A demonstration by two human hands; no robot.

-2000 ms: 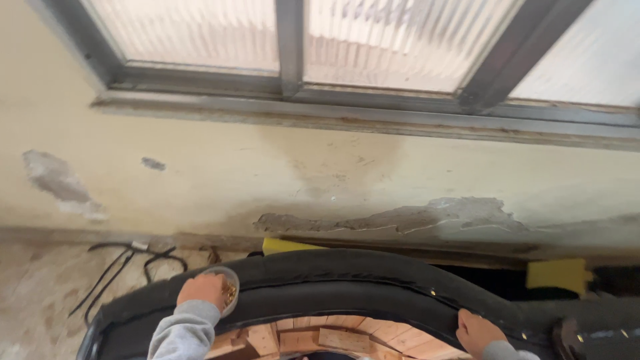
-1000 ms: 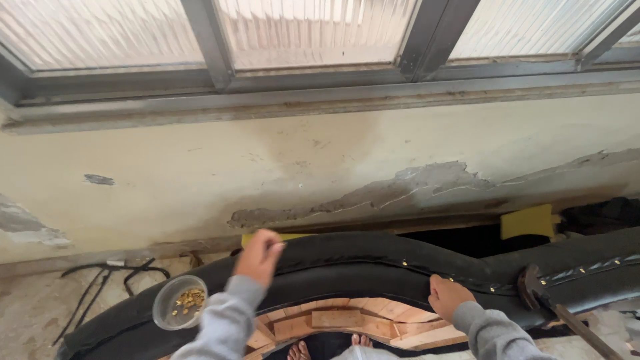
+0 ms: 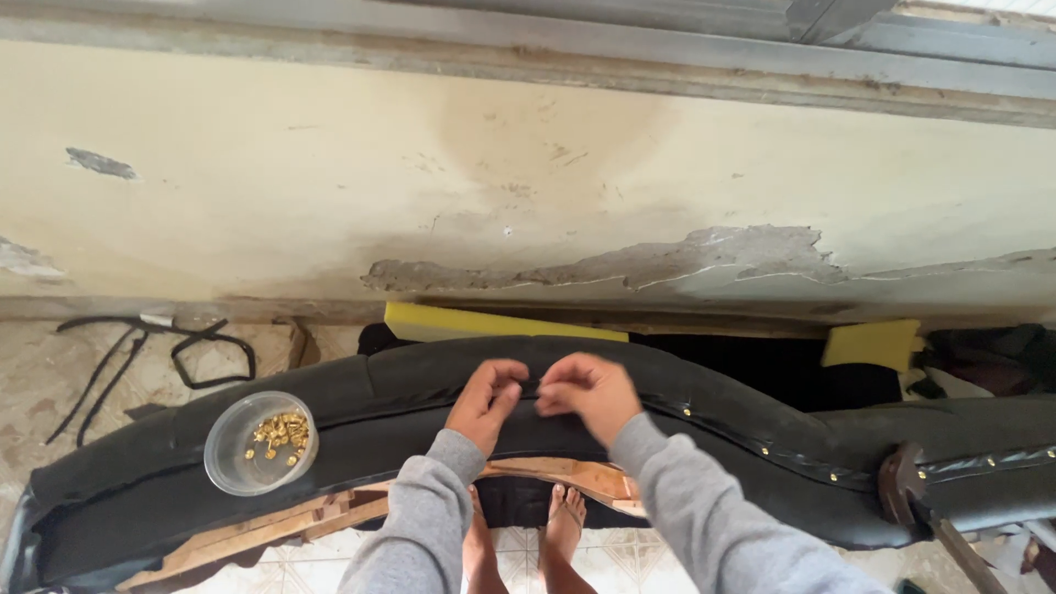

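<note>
My left hand and my right hand are close together over the seam of a curved sofa back in black upholstery. Their fingertips are bent toward each other; whether something small is between them cannot be made out. A round clear plastic tub rests on the upholstery to the left, with brass-coloured upholstery tacks in it. Several brass tack heads line the seam to the right. A hammer lies across the upholstery further right, its handle pointing down to the right.
Yellow foam pieces stand between the sofa and the stained wall. Black straps lie on the tiled floor at left. The sofa's wooden frame shows along the near side, above my feet.
My left hand was at the tub, then moved away from it and has come beside my right hand. My right hand has shifted left from the tacked part of the seam.
</note>
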